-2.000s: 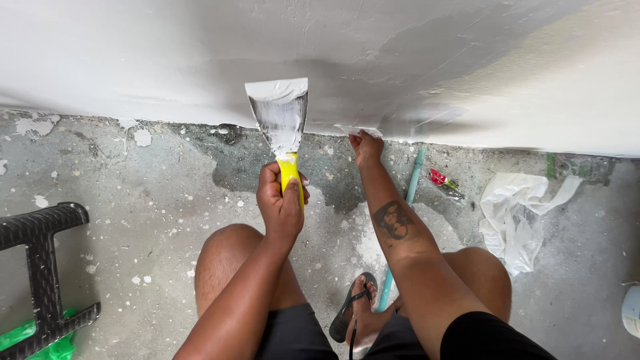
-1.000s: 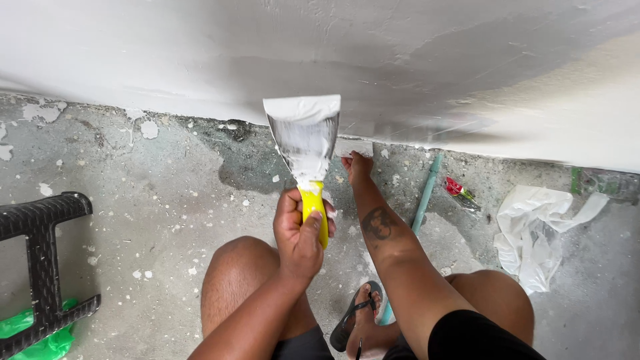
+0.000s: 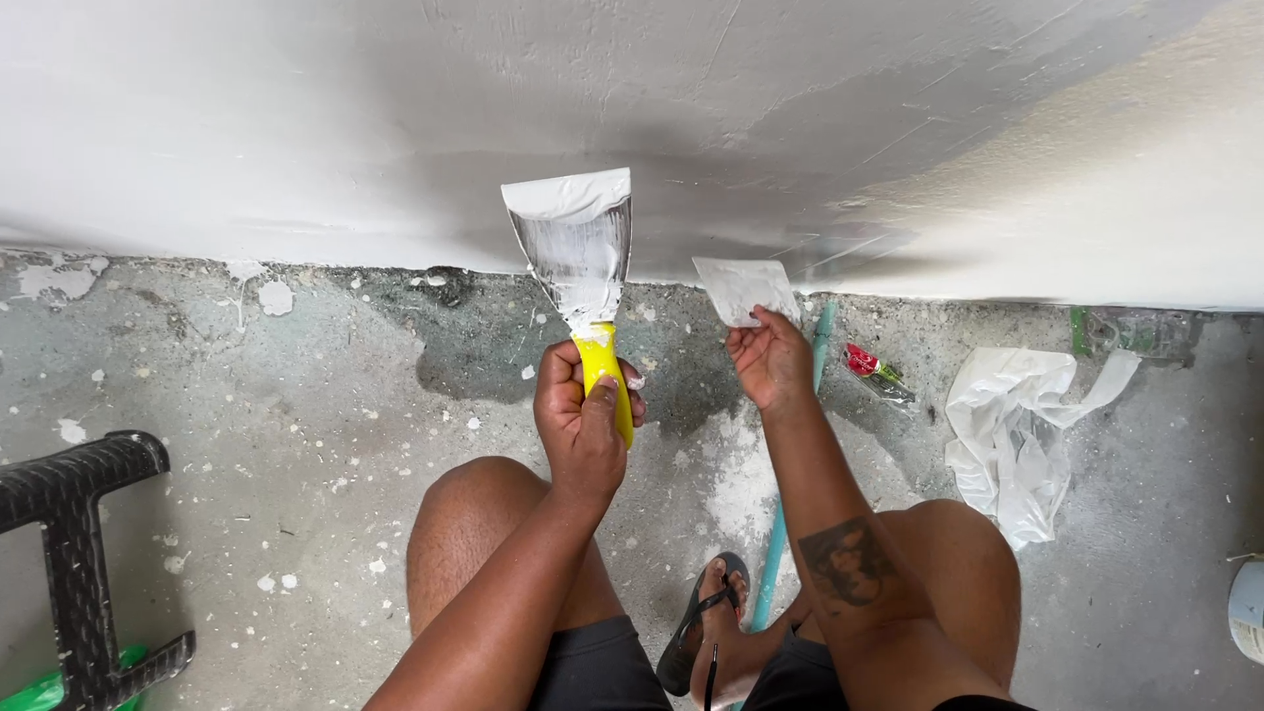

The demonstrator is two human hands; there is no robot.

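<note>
My left hand [image 3: 591, 415] grips the yellow handle of a putty knife [image 3: 573, 247], whose metal blade points toward the wall and carries white filler, thickest along its broad edge. To the right, my right hand [image 3: 770, 357] pinches a thin, flat whitish spreader [image 3: 749, 288] between thumb and fingers, with the sheet held near the foot of the wall. Whether its edge touches the wall I cannot tell. Smooth filler and faint scratch lines mark the pale wall [image 3: 632, 89] beyond both tools.
Paint-spattered concrete floor [image 3: 296, 395] meets the wall. A black plastic stool [image 3: 74, 553] stands left, green plastic [image 3: 39, 691] beneath it. Rightward lie a teal pole [image 3: 775, 553], a red-and-green wrapper [image 3: 874, 370] and a white plastic bag [image 3: 1007, 444]. A white container [image 3: 1248, 602] is at the right edge.
My right hand has drawn back from the wall's foot, and the spreader now shows almost whole. My left hand still holds the putty knife, blade toward the wall.
</note>
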